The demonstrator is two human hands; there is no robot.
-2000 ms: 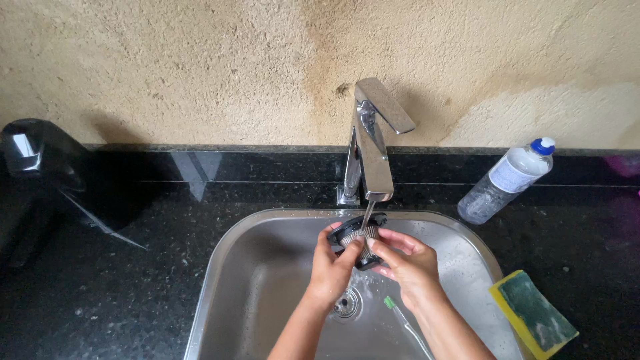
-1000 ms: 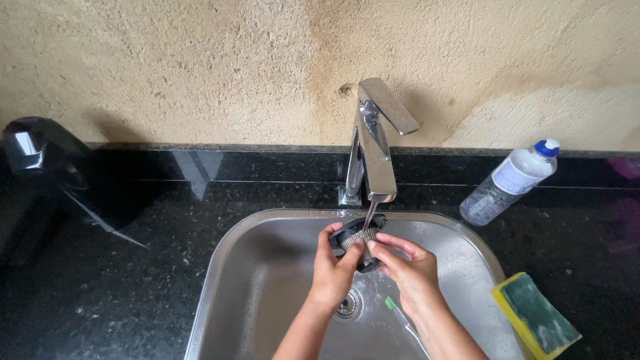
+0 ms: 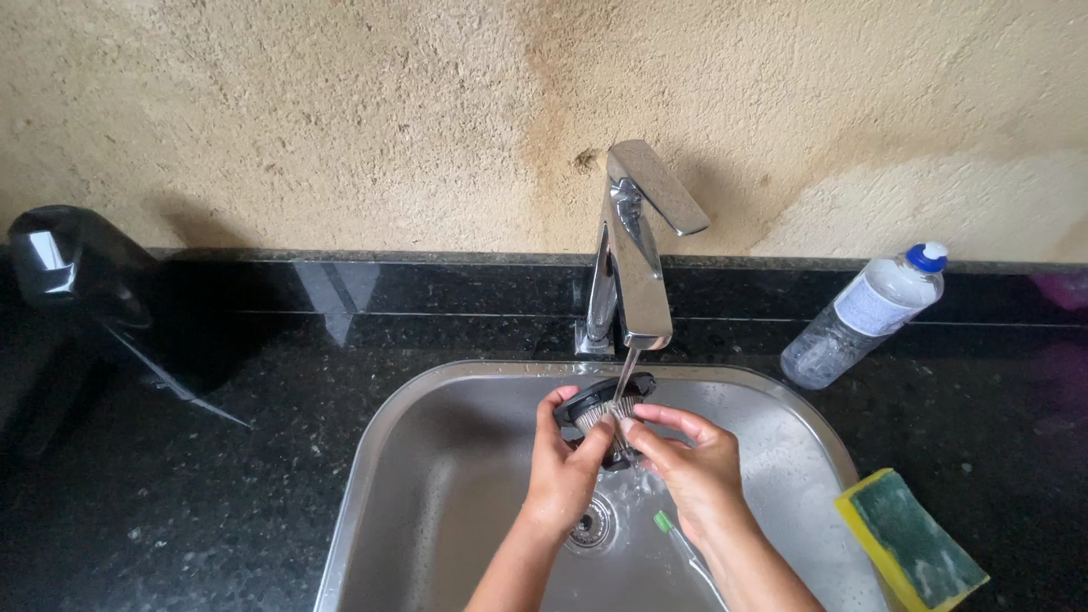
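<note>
Under the chrome faucet (image 3: 642, 280), a thin stream of water falls on a pleated filter with a black plastic frame (image 3: 605, 412). My left hand (image 3: 565, 467) grips the filter from the left, its thumb on the pleats. The thumb of my right hand (image 3: 693, 463) touches the pleats on the right, and its index finger is extended beside them; the palm hides some fingers. Below the hands, a toothbrush with green bristles (image 3: 665, 523) lies in the stainless steel sink (image 3: 442, 527), partly behind my right forearm.
A clear plastic bottle with a blue cap (image 3: 871, 310) stands behind the sink at right. A green and yellow sponge (image 3: 918, 535) lies by the sink's right rim. A glossy black object (image 3: 81, 268) is at far left on the black stone counter (image 3: 212, 476). The drain (image 3: 588, 523) is below the hands.
Both hands stay under the faucet with the filter. The filter has tilted slightly, and the fingers of my right hand have shifted a little on it.
</note>
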